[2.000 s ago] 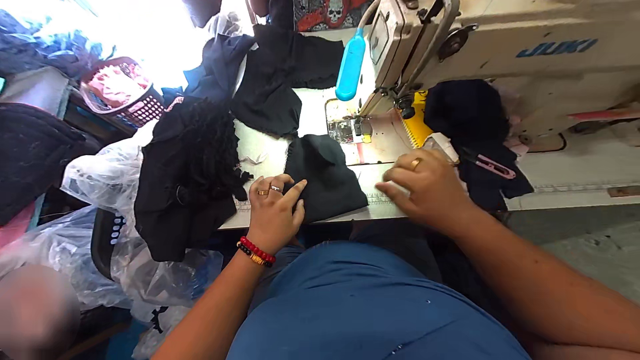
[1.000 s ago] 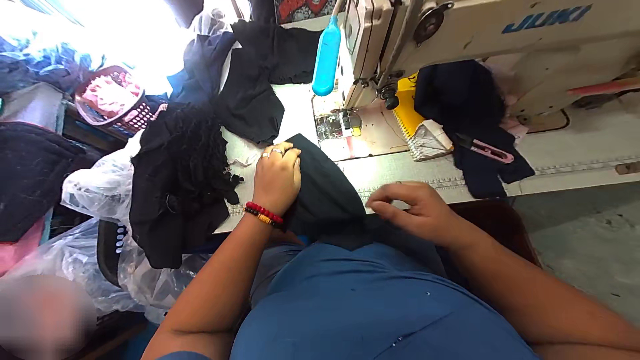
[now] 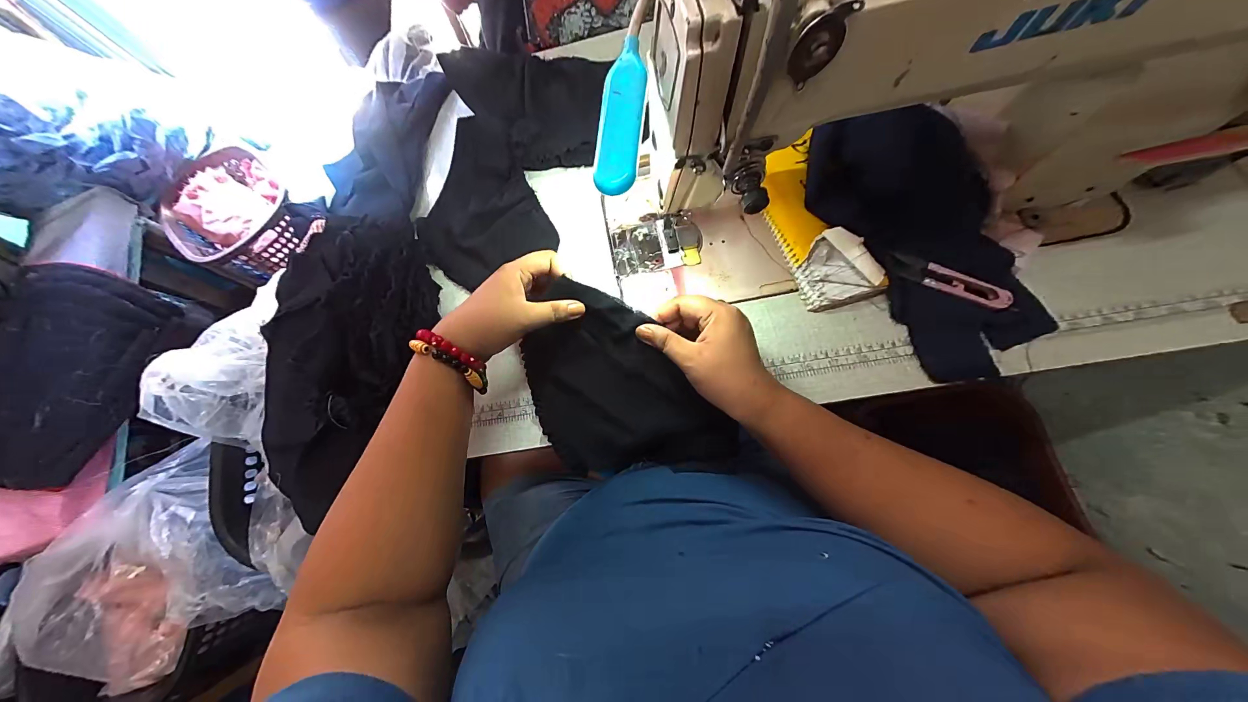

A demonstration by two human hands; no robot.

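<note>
A piece of black fabric hangs from both hands over the table's front edge, its lower end against the lap. My left hand, with beaded bracelets at the wrist, pinches the upper left corner between thumb and fingers. The upper right part of the same edge is pinched by my right hand. Just beyond them stands the Juki sewing machine, its needle and presser foot area lit. More black fabric pieces lie to the left of the needle area.
A blue plastic holder hangs beside the machine head. Pink-handled thread snips lie on dark cloth, near a yellow spiral notebook. Gathered black fabric drapes over the table's left side. Further left are a basket of pink cloth and plastic bags.
My right hand was apart from the fabric in both earlier frames and now grips its edge. The fabric, flat on the table two seconds ago, is now held up between both hands.
</note>
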